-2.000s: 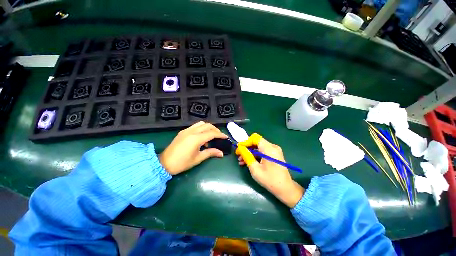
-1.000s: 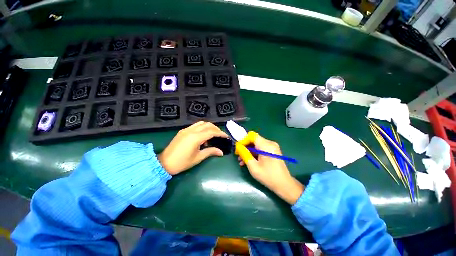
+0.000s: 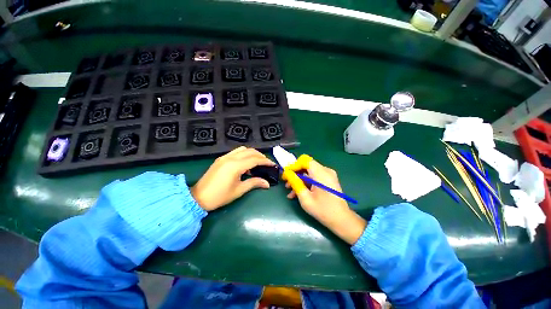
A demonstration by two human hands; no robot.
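Note:
My left hand (image 3: 229, 180) holds a small black module (image 3: 264, 174) between thumb and fingers, just in front of the foam tray. My right hand (image 3: 317, 192), with yellow-orange finger cots, holds a thin blue swab stick (image 3: 333, 191) that slants down to the right. A small white wipe (image 3: 283, 156) sticks up from the right fingers. The fingers of both hands nearly meet at the module; the stick's tip is hidden there. The black foam tray (image 3: 158, 152) holds dark modules and a few light-faced ones (image 3: 203, 102); some back-left pockets look empty.
A white dispenser bottle (image 3: 362, 134) with its lid flipped open stands right of the tray. A flat wipe (image 3: 412, 177), a pile of swab sticks (image 3: 476, 184) and crumpled wipes (image 3: 527, 184) lie farther right. A red slotted bin (image 3: 536, 145) is at the right edge, black trays (image 3: 17, 117) at far left.
My right hand and the blue stick have shifted very slightly left. My left hand keeps its hold on the module. The view has shifted slightly.

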